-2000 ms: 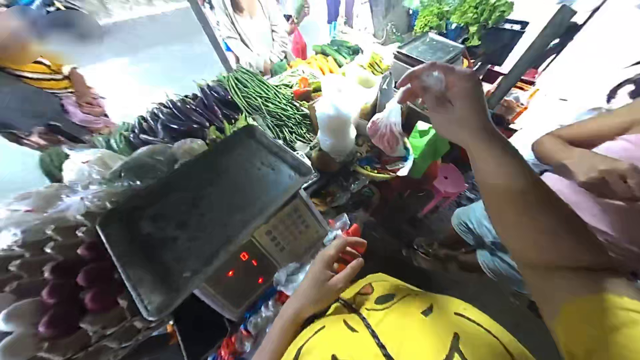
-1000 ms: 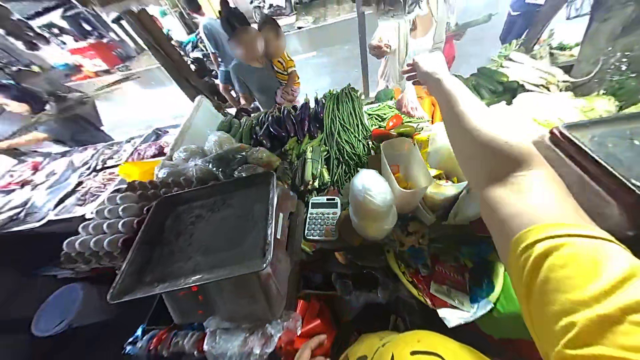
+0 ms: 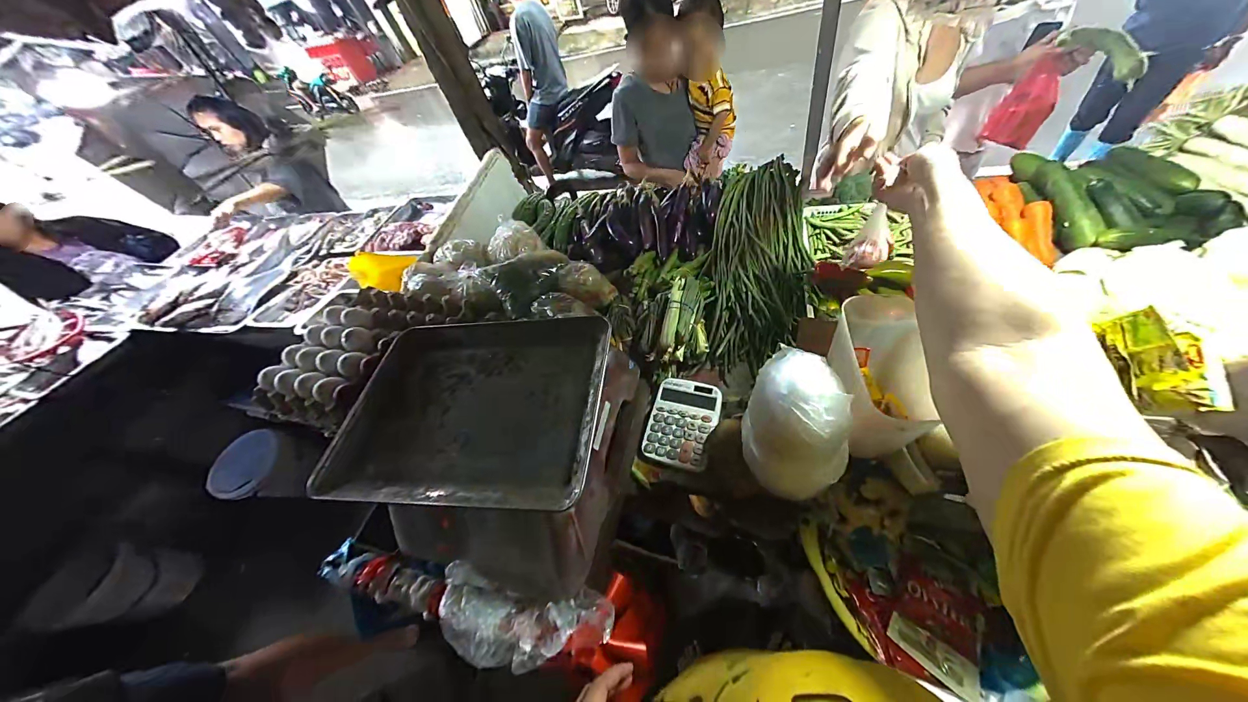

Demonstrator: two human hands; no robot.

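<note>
Stretched out over the stall, my right hand [image 3: 921, 180] grips the top of a small clear plastic bag [image 3: 870, 237] with something pinkish inside. A customer's hand [image 3: 846, 156] is close to its left; whether they touch is unclear. Only the fingers of my left hand [image 3: 606, 682] show at the bottom edge, beside a red plastic bag [image 3: 624, 624]; their grip cannot be made out. A scale with a dark metal pan [image 3: 468, 409] stands left of centre. Right of it lie a white calculator [image 3: 682, 424] and a wrapped roll of clear plastic bags [image 3: 798, 424].
Long beans [image 3: 760, 263], eggplants [image 3: 639, 219] and carrots [image 3: 1019, 214] line the far side. Egg trays [image 3: 327, 356] sit left of the scale, a white plastic container [image 3: 882, 361] under my right arm. Another person's forearm [image 3: 312, 658] is at the lower left. Several people stand beyond the stall.
My right hand, raised with the bag near my body two seconds ago, has moved out across the vegetables to the customer's side. My left hand has dropped mostly out of view. The view has swung widely.
</note>
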